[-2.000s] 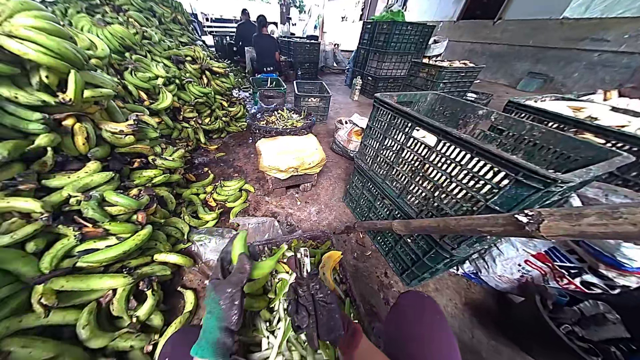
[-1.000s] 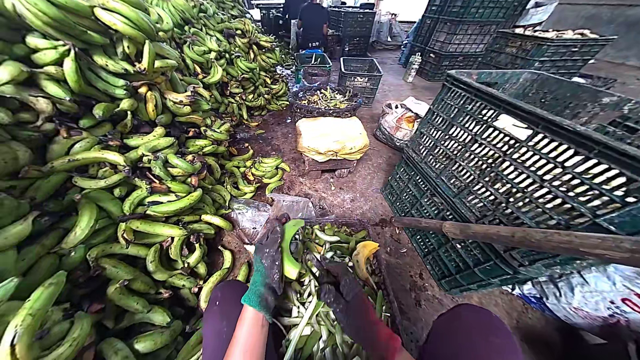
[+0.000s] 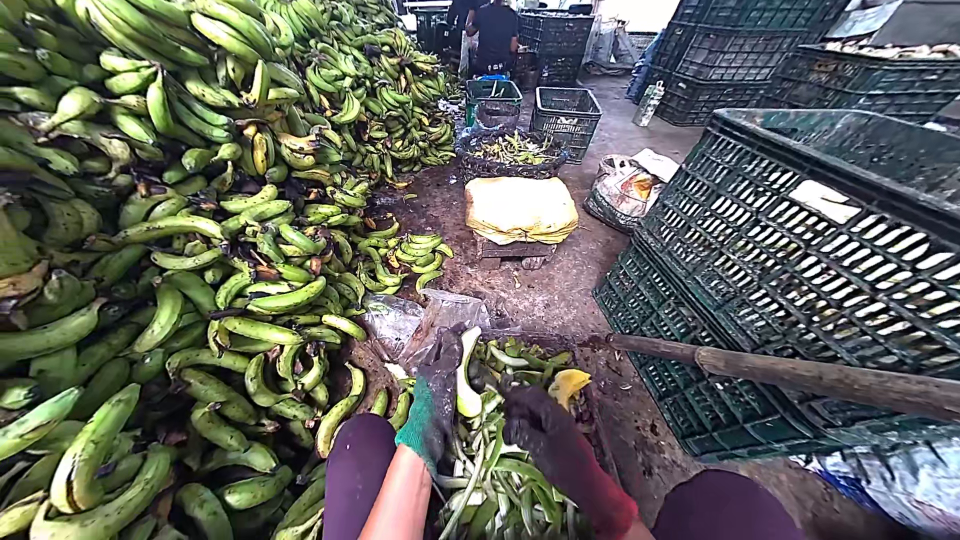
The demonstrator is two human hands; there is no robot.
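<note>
My left hand (image 3: 439, 394), in a dark-coated glove with a green cuff, grips a partly peeled plantain (image 3: 468, 373) upright; its pale flesh shows. Just right of it is my right hand (image 3: 544, 427), in a dark glove with a red cuff, its fingers curled; whether they hold a small tool or a strip of peel cannot be told. Below both hands lies a heap of green and pale plantain peels (image 3: 506, 480) between my knees. One yellow peel piece (image 3: 568, 386) rests beyond my right hand.
Green plantains (image 3: 285, 296) are piled along the left. A wooden pole (image 3: 795, 375) juts in from the right before stacked plastic crates (image 3: 795, 247). Ahead stand a low stool with a yellowish cover (image 3: 521, 210), a sack (image 3: 626, 191) and a basket of peels (image 3: 514, 150). People (image 3: 495, 37) are farther back.
The plantain in my left hand was green one second ago and now shows pale flesh. The view has shifted since two seconds ago.
</note>
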